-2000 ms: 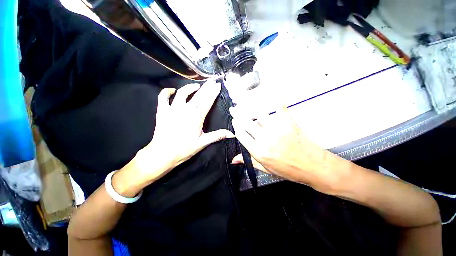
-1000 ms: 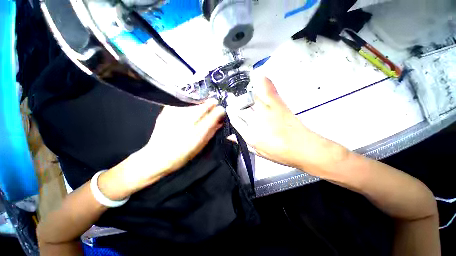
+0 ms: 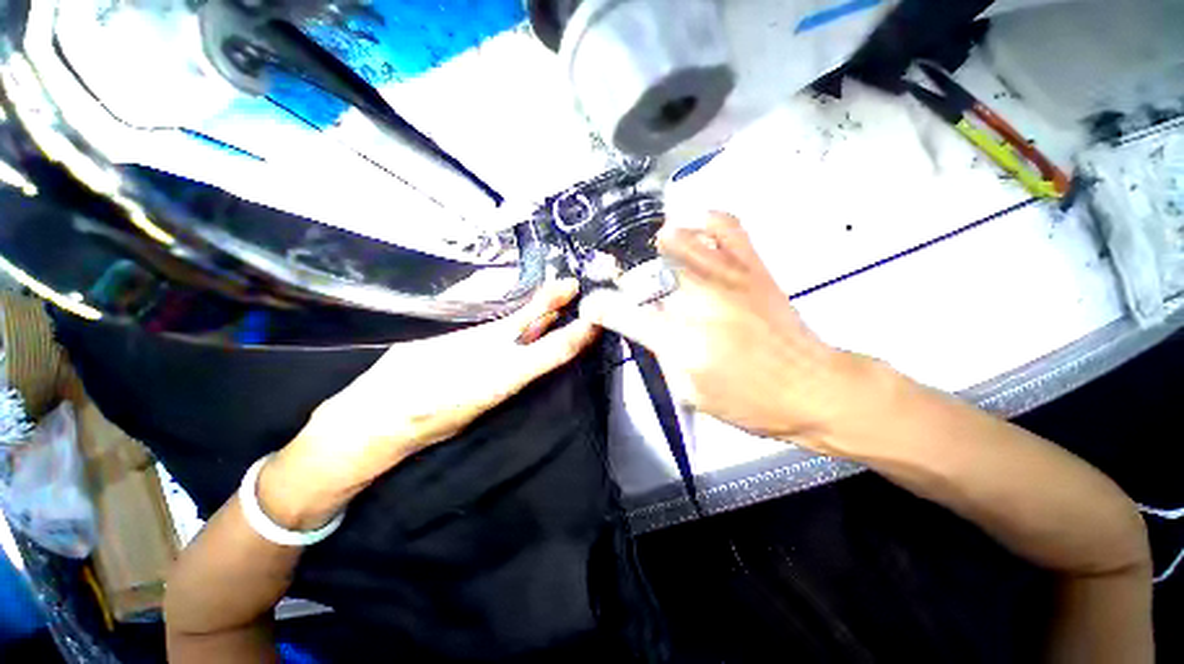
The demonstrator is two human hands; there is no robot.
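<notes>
Large black cloth point(image 3: 481, 519) lies under my left arm, from the needle area point(image 3: 571, 260) down over the table edge. My left hand point(image 3: 455, 376) holds the cloth edge just below the needle area, fingertips close to the metal parts. My right hand point(image 3: 740, 337) is at the right of the seam, its thumb side touching the cloth edge beside my left fingers; some fingers are raised near the ringed dark part point(image 3: 630, 227). A narrow black strip point(image 3: 665, 422) hangs from between the hands over the table edge. The exact finger grip is partly hidden.
The glossy curved machine head point(image 3: 260, 260) fills the upper left. A grey-white knob point(image 3: 669, 104) is above my right hand. Snips with yellow-green and orange-red handles point(image 3: 1006, 143) lie at the upper right beside black scraps point(image 3: 896, 46). Cardboard point(image 3: 130, 532) shows at the left.
The view has shifted, so the machine head and knob look larger. My left hand has gone from spread flat to gathered at the cloth edge. My right hand has moved up beside the ringed part.
</notes>
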